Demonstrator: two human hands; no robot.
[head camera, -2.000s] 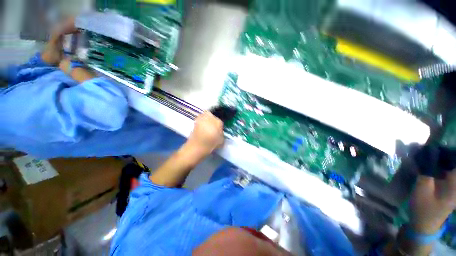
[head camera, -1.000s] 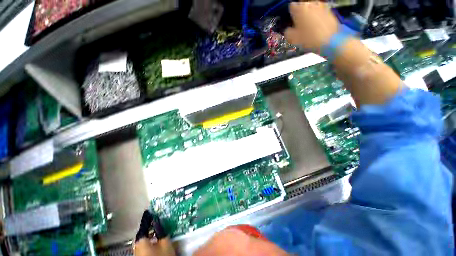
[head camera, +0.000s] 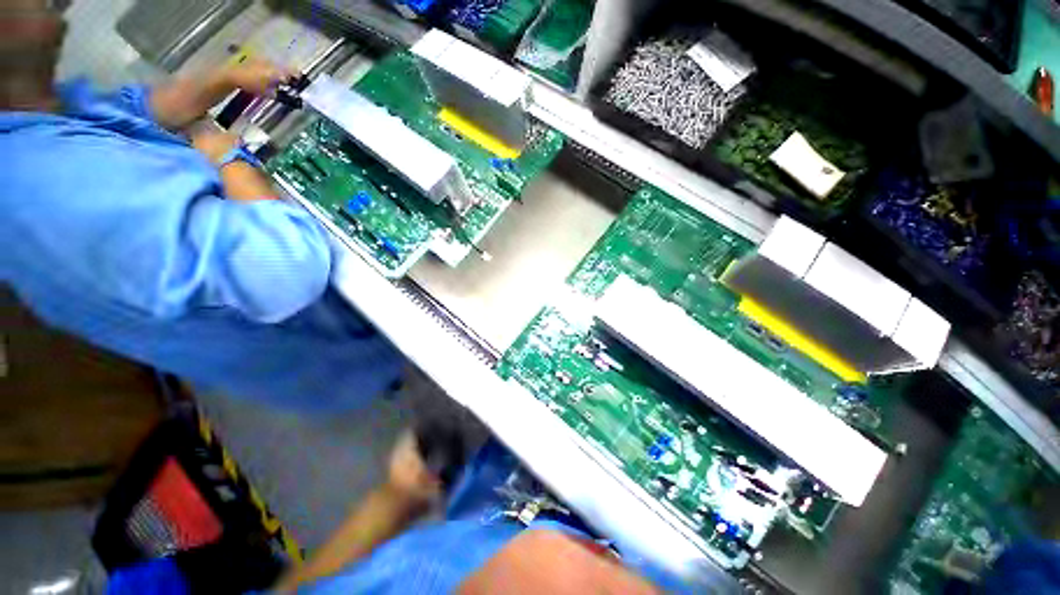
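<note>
A green circuit board (head camera: 628, 413) crowded with parts lies on the conveyor in front of me. A long heatsink (head camera: 744, 389) crosses its middle, and a finned heatsink (head camera: 837, 296) with a yellow strip (head camera: 802, 339) stands near its far edge. My left hand (head camera: 421, 459) is blurred, with dark finger coverings, below and outside the near rail, apart from the board. Whether it holds anything cannot be told. My right hand is not in view; a blurred blue patch, perhaps sleeve, shows at the lower right edge.
Another worker's hands (head camera: 233, 87) are at a second board (head camera: 337, 192) on the left. The conveyor rail (head camera: 465, 378) runs diagonally. Beyond are bins of silver-grey components (head camera: 674, 93), green components (head camera: 761, 151) and blue-bodied components (head camera: 918, 221). Part of another board (head camera: 971, 500) shows at right.
The view has swung left, bringing the neighbouring worker back in. My right hand has left the view from over the bins. My left hand now shows away from the board's near edge.
</note>
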